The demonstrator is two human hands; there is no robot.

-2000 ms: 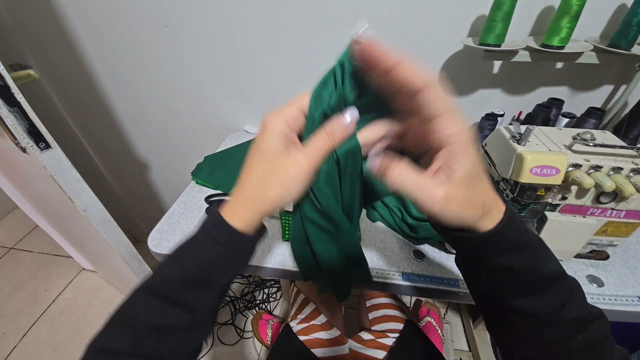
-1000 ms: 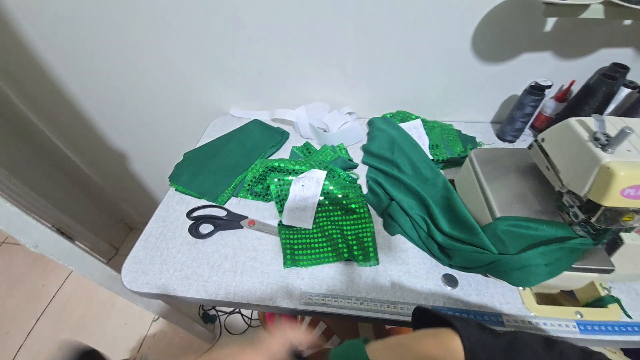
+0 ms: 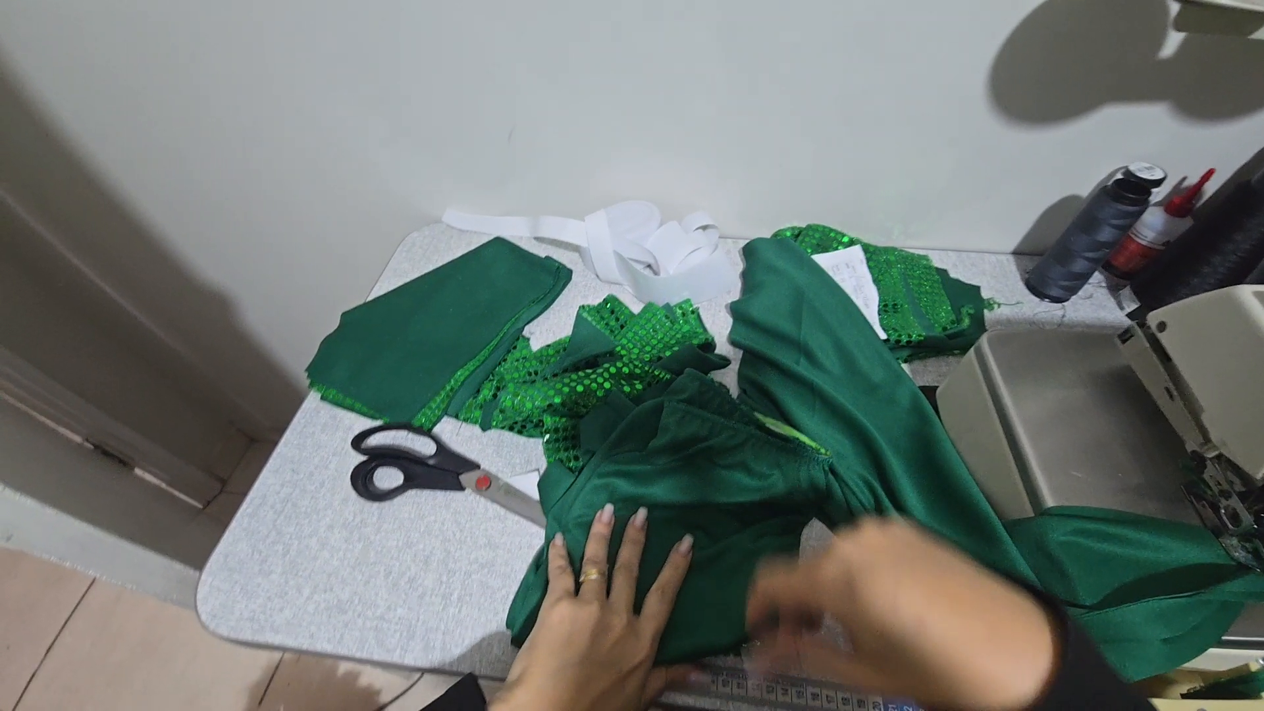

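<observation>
My left hand [image 3: 602,617] lies flat with its fingers spread on a dark green fabric piece [image 3: 691,494] near the table's front edge. Blurred by motion, my right hand [image 3: 869,602] is at that piece's right side, and its grip cannot be made out. A small whitish, translucent thing [image 3: 816,538] shows beside its fingers. Behind the piece are green sequined fabric pieces [image 3: 632,360]. A long green satin cloth [image 3: 839,375] runs from the back of the table toward the sewing machine [image 3: 1066,415]. Black-handled scissors [image 3: 420,469] lie left of my left hand, the blade tips covered by fabric.
Folded green fabric [image 3: 444,326] lies at the back left, with white elastic or ribbon [image 3: 642,247] beside it. More sequined fabric [image 3: 899,286] bears a paper slip [image 3: 851,281]. A grey thread cone [image 3: 1086,242] and a red-capped bottle [image 3: 1150,232] stand back right. A measuring tape [image 3: 790,691] runs along the front edge.
The dark green piece now lies over part of the sequined fabric that was exposed one second ago. My left hand has come onto the table from the lower edge of the view.
</observation>
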